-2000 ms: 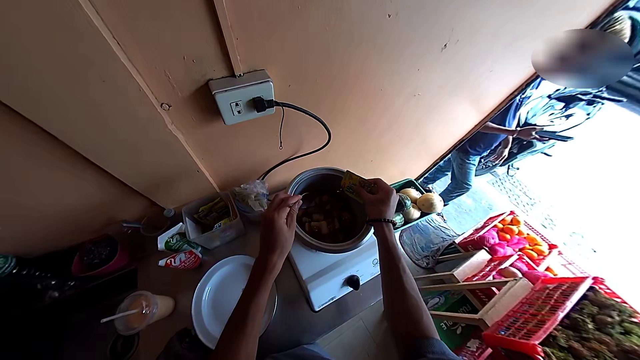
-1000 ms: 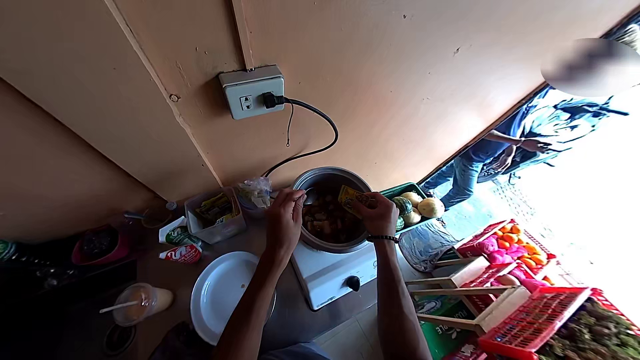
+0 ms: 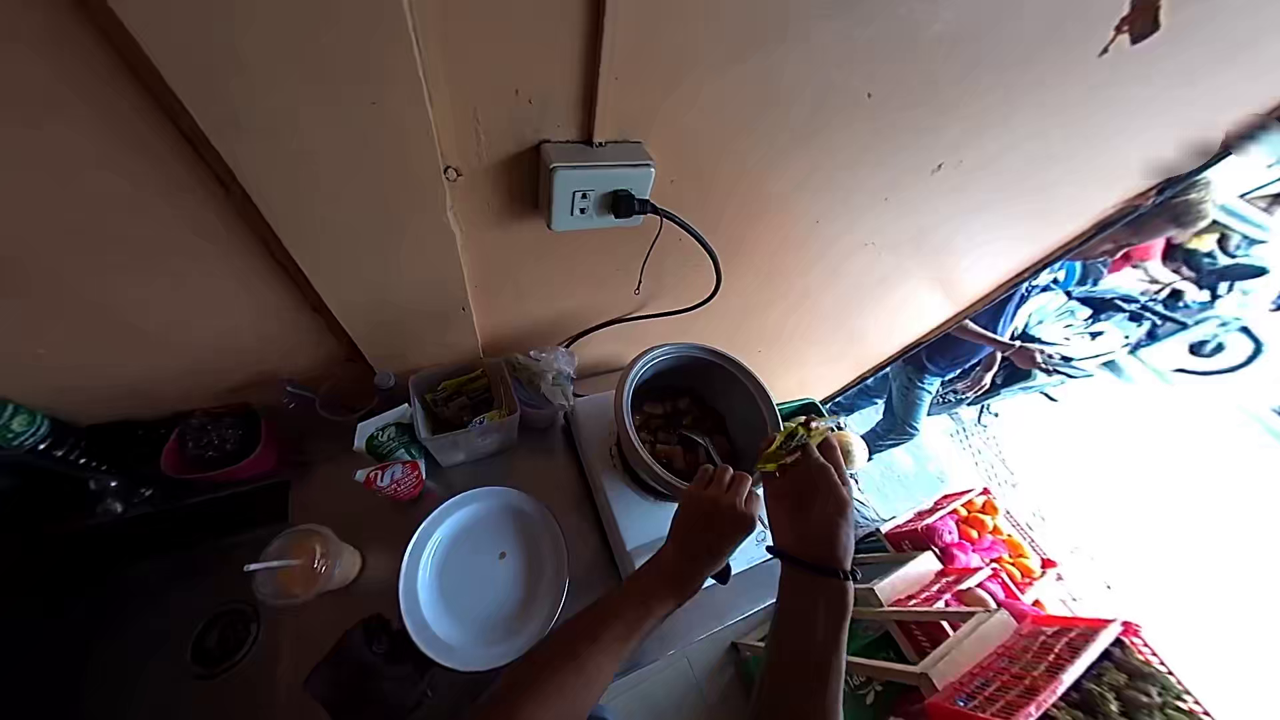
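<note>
A deep metal pot [image 3: 740,395] with chunks of food in dark liquid stands on a white stove [image 3: 610,490]. My left hand [image 3: 712,515] is at the pot's near rim, closed around the handle of a metal spoon [image 3: 700,440] whose bowl end reaches into the food. At the rim's right side, my right hand [image 3: 812,500] grips a small yellow sachet [image 3: 792,442]; a dark band circles that wrist. A white plate [image 3: 483,578] lies on the counter left of the stove.
Left of the pot are a plastic tub of sachets [image 3: 465,443], two sauce pouches [image 3: 392,480] and a plastic cup with a straw [image 3: 305,565]. A power cord [image 3: 718,270] hangs from the wall outlet. Red produce crates [image 3: 1020,665] stand at right. A person [image 3: 960,355] is outside.
My left hand has moved from the pot's left side to its near rim, and the spoon is now down in the food. My right hand with the sachet has shifted toward the near right rim.
</note>
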